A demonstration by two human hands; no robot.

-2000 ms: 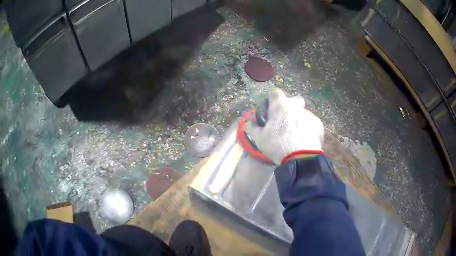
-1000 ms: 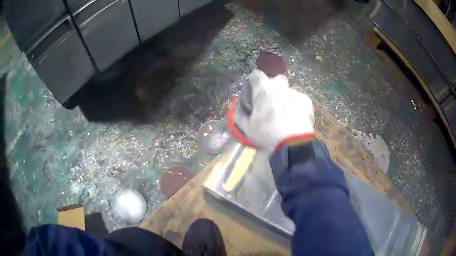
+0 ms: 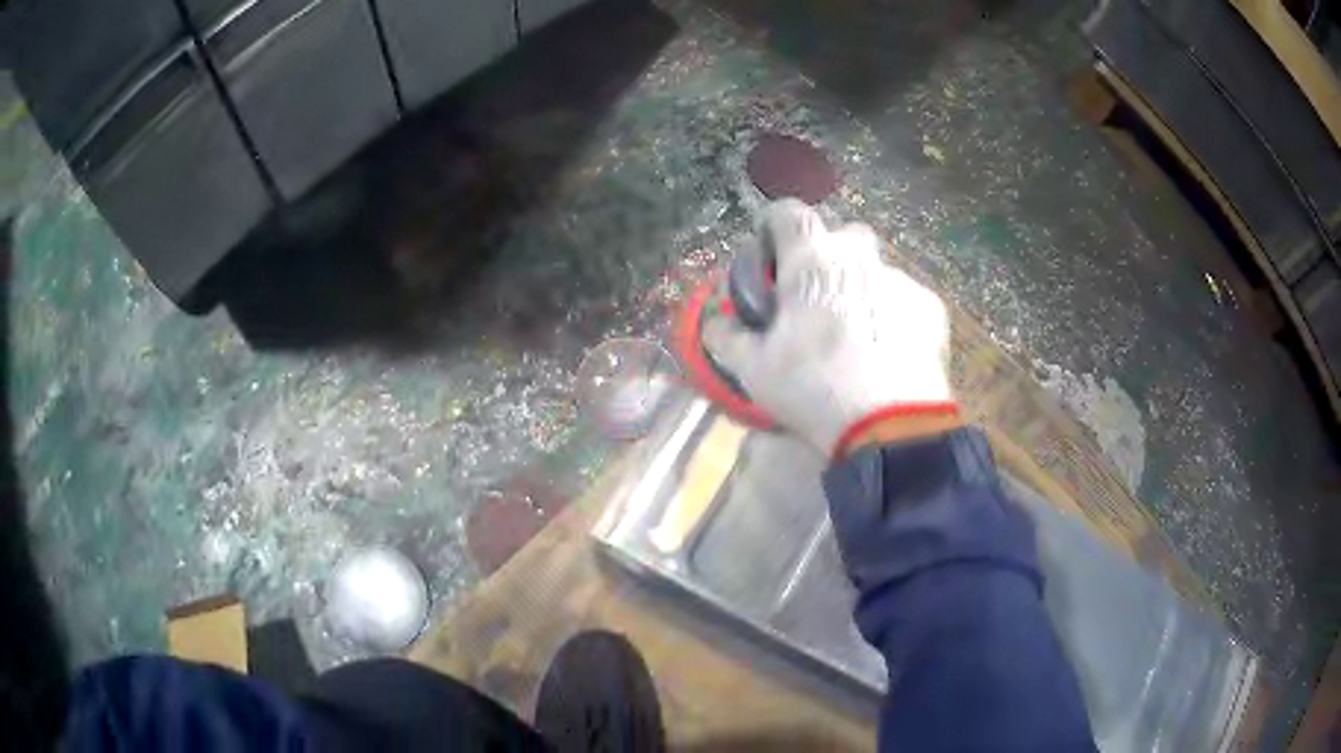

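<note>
My right hand (image 3: 846, 324), in a white knit glove with a red-orange cuff, is closed on a palm sander (image 3: 710, 353) with a dark body and a red-orange rim. The sander is at the upper, far end of a silver sheet-metal box (image 3: 765, 537); my hand hides part of the contact. The box lies slantwise on a tan board (image 3: 552, 603), its near end shows a recessed area, and my forearm covers its middle. My left hand is not in view; a dark blue sleeve or trouser part shows at the lower left.
Red-brown discs (image 3: 790, 168) and pale round discs (image 3: 377, 597) lie on the worn floor. A small carton (image 3: 208, 634) is at lower left. Dark stacked panels (image 3: 294, 111) stand at upper left, more (image 3: 1228, 133) at right. My shoe (image 3: 599, 699) is on the board.
Over two seconds my right hand and the sander shift slightly left and up in the picture, staying near the box's far end. The view also shifts a little.
</note>
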